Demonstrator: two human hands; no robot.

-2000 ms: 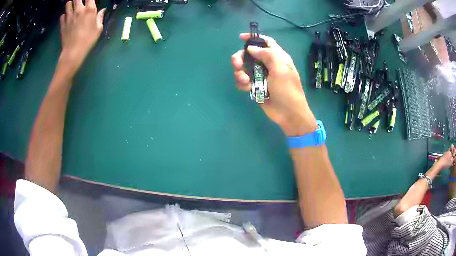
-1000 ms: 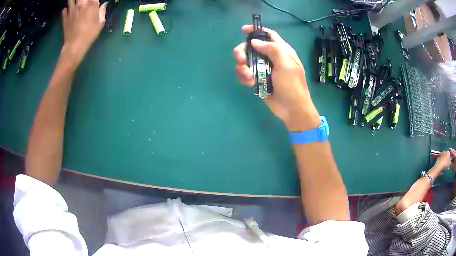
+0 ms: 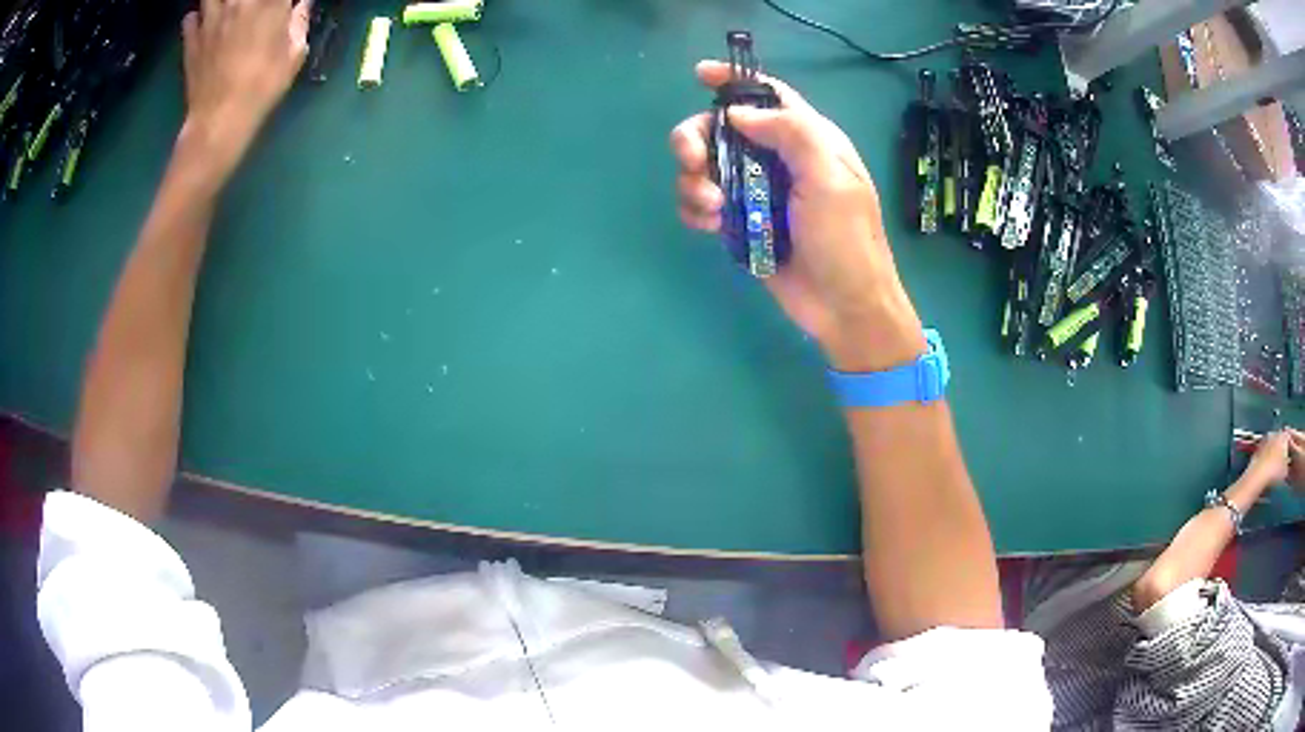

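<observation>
My right hand (image 3: pixel 809 193) is closed around a black device housing (image 3: pixel 750 186), held upright above the green table. A circuit board shows in its open face, with a blue glow around its middle, and a black stub points up from its top. My left hand (image 3: pixel 243 65) lies at the top left by the heap of black housings (image 3: pixel 86 65); its fingertips are cut off by the picture's top edge, and whether it holds anything cannot be told. Three green battery cells (image 3: pixel 457 56) lie just right of it.
Units with green cells (image 3: pixel 1059 272) lie in a cluster at the right. A black cable (image 3: pixel 873 55) runs across the top. A gridded panel (image 3: pixel 1199 286) lies at the far right. Another person's arm (image 3: pixel 1216 515) is at the lower right. The table's curved edge (image 3: pixel 573 543) is before me.
A blue glow has appeared on the housing in my right hand. That hand has moved slightly up and right in the picture. My left hand has stayed near the heap.
</observation>
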